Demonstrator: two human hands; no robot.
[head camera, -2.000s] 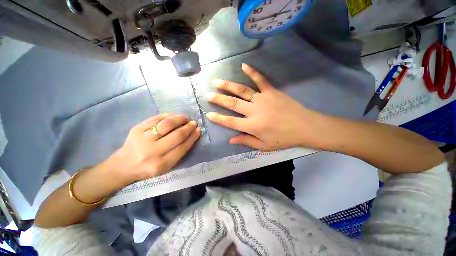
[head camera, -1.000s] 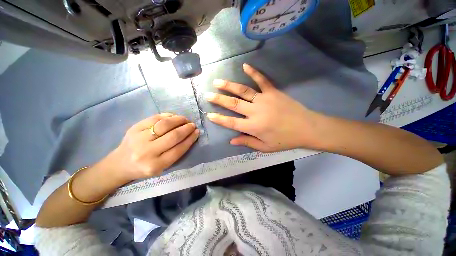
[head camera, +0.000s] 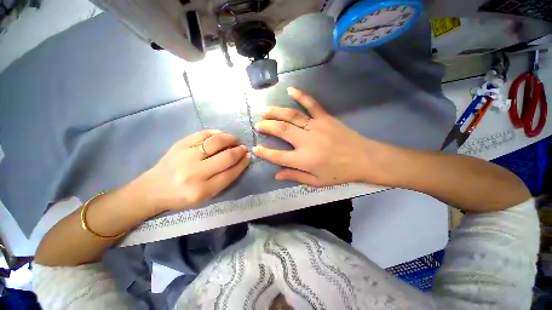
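Note:
A grey garment panel (head camera: 145, 85) lies flat on the machine table, under the lit head of the sewing machine (head camera: 315, 12). A narrow grey strip (head camera: 227, 118) with stitch lines runs down the panel toward me. My left hand (head camera: 197, 169) is on the strip's lower end, fingers together and fingertips pressed at its right edge; whether it pinches cloth is unclear. My right hand (head camera: 315, 145) lies flat with fingers spread on the panel, just right of the strip. The needle area is hidden by glare and the grey knob (head camera: 262, 73).
A printed ruler (head camera: 242, 207) runs along the table's front edge. Thread snips (head camera: 475, 115) and red-handled scissors (head camera: 528, 104) lie at the right. A blue-rimmed clock (head camera: 376, 24) is on the machine head. A blue crate (head camera: 414, 272) is below right.
The view has shifted, so the machine head appears further right. My left fingertips have moved slightly up along the strip, closer to my right fingers. The panel and right hand look nearly unchanged.

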